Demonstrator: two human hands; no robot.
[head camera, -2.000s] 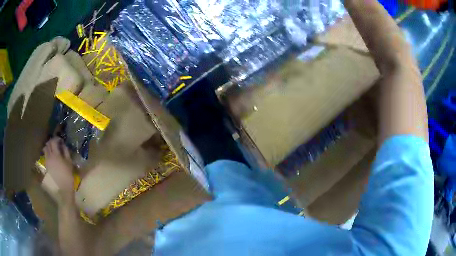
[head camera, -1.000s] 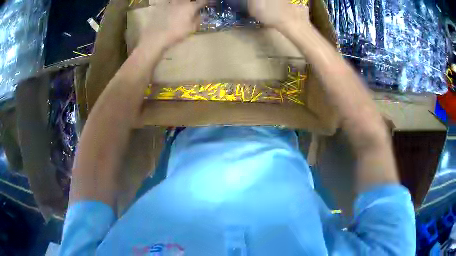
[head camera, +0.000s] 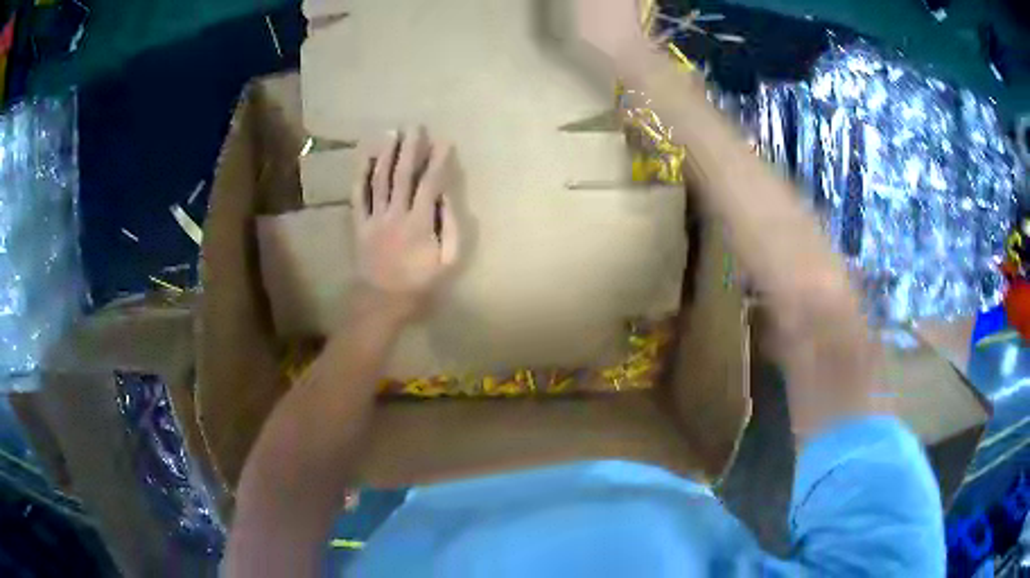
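Observation:
A flat brown box blank (head camera: 508, 248) with slots lies face up on the stack in the open carton (head camera: 520, 435), its far part reaching past the top edge of the picture. My left hand (head camera: 407, 220) lies palm down on the blank's left half, fingers apart and pointing away from me. My right hand (head camera: 604, 28) is blurred at the top edge, by the blank's far right part; its fingers cannot be made out. Yellow scraps (head camera: 508, 382) lie along the carton's near inside edge and at its far right corner.
Clear bagged parts (head camera: 904, 181) form a glossy pile on the right. A clear plastic bundle (head camera: 40, 226) lies far left. Side cartons stand at left (head camera: 85, 395) and right (head camera: 932, 390); the left one holds dark bagged parts (head camera: 164, 452). An orange object (head camera: 1019, 303) shows at the right edge.
The view has turned and now shows more of the carton. The dark bagged item earlier between the hands is out of sight. My left hand now rests flat on a slotted blank.

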